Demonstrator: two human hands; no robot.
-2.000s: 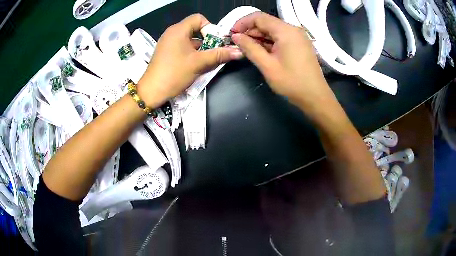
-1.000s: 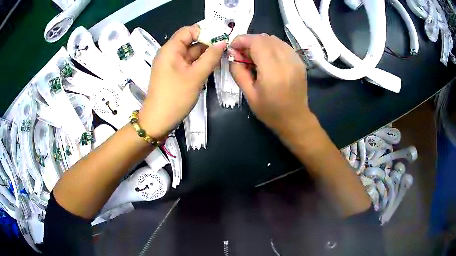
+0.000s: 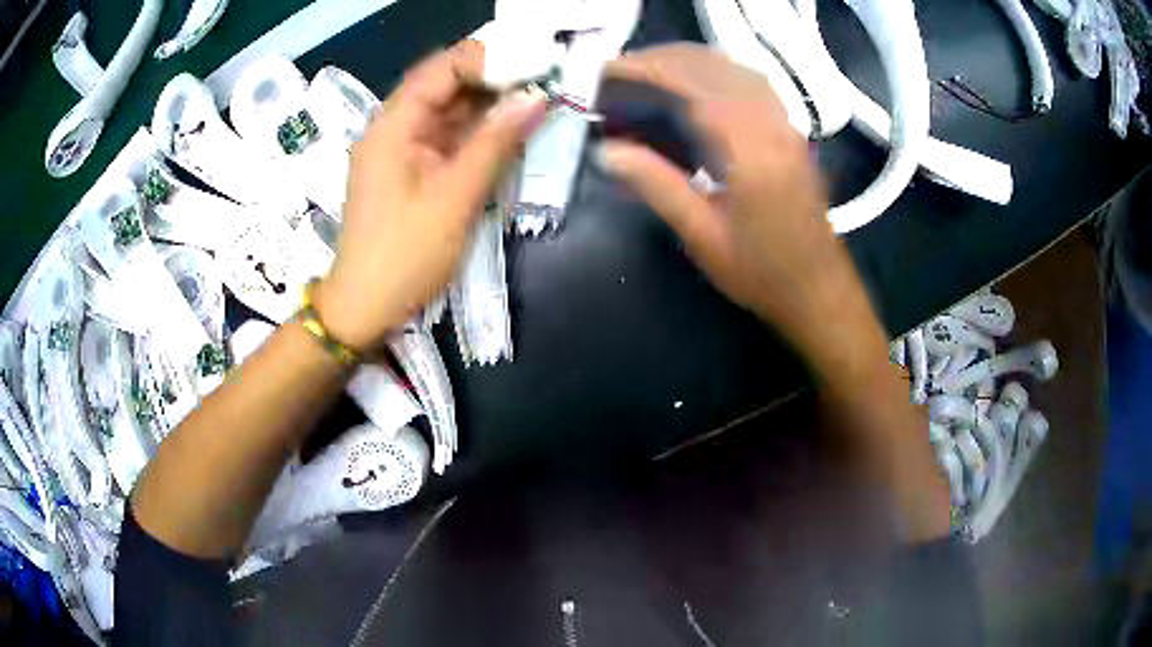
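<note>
My left hand (image 3: 423, 190) pinches a small green circuit board (image 3: 551, 84) at the top centre, its edge showing at the fingertips. A white curved shell (image 3: 552, 171) with a jagged end lies just behind and below it. Thin red lead wires (image 3: 579, 106) run right from the board towards my right hand (image 3: 733, 171). My right hand is blurred, with thumb and forefinger apart; a small white bit (image 3: 704, 182) shows by its palm, and I cannot tell whether it is held.
Stacked white shells with boards (image 3: 126, 297) fill the left, with a vented shell (image 3: 373, 474) at their lower edge. White wired arms (image 3: 903, 114) lie at the upper right. White parts (image 3: 992, 417) are heaped below right. Curved pieces (image 3: 108, 95) lie on the green belt (image 3: 38, 190).
My right hand has moved away from the board and its fingers have spread. My left hand has shifted slightly left. The pieces on the belt have moved left and down.
</note>
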